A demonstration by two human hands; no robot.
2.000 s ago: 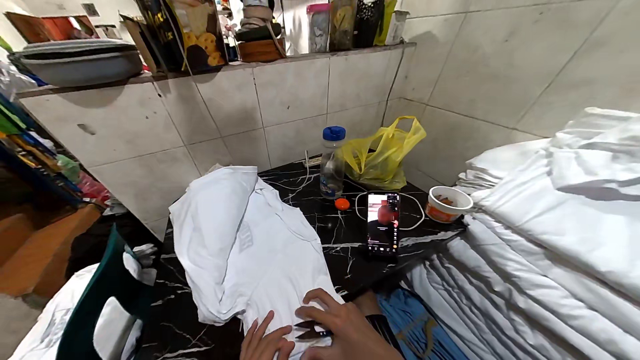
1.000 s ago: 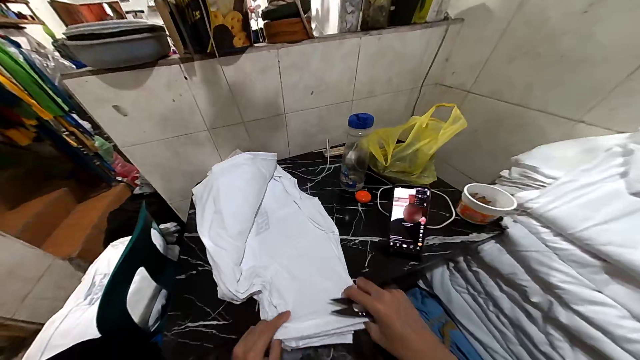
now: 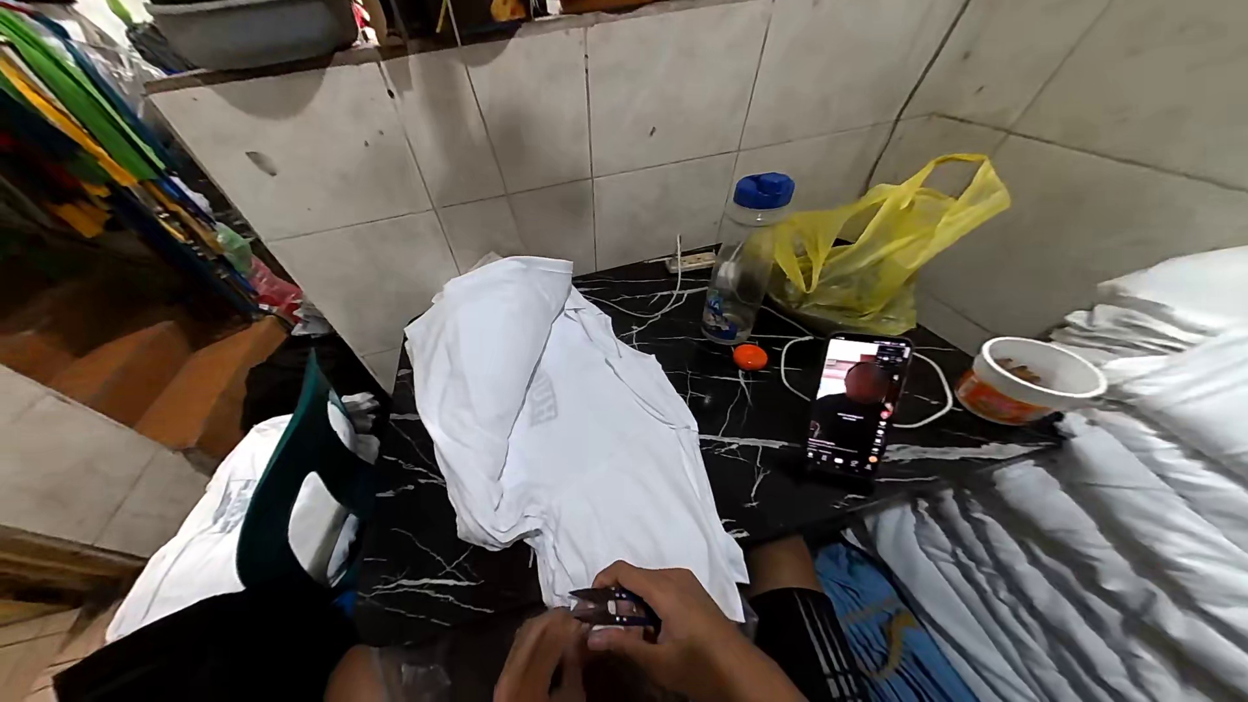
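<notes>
White knit garments [image 3: 595,458] lie in a layered heap on the black marble-patterned table [image 3: 429,575], their lower edge at my hands. My right hand [image 3: 673,624] is closed around small dark thread snips [image 3: 614,606], whose blades point left. Close beside the blades, my left hand [image 3: 541,653] has its fingers pinched at the garment's bottom edge; the bit of cloth between them is mostly hidden.
Behind on the table are a clear bottle [image 3: 739,263], a yellow plastic bag [image 3: 877,253], an orange cap [image 3: 751,357], a lit phone [image 3: 858,405] and a tub [image 3: 1029,380]. Stacked white cloth [image 3: 1033,575] fills the right; a green plastic chair [image 3: 283,478] stands left.
Both hands have come together at the garment's bottom edge; a second ago they were apart, with the snips lying over the cloth in my right hand.
</notes>
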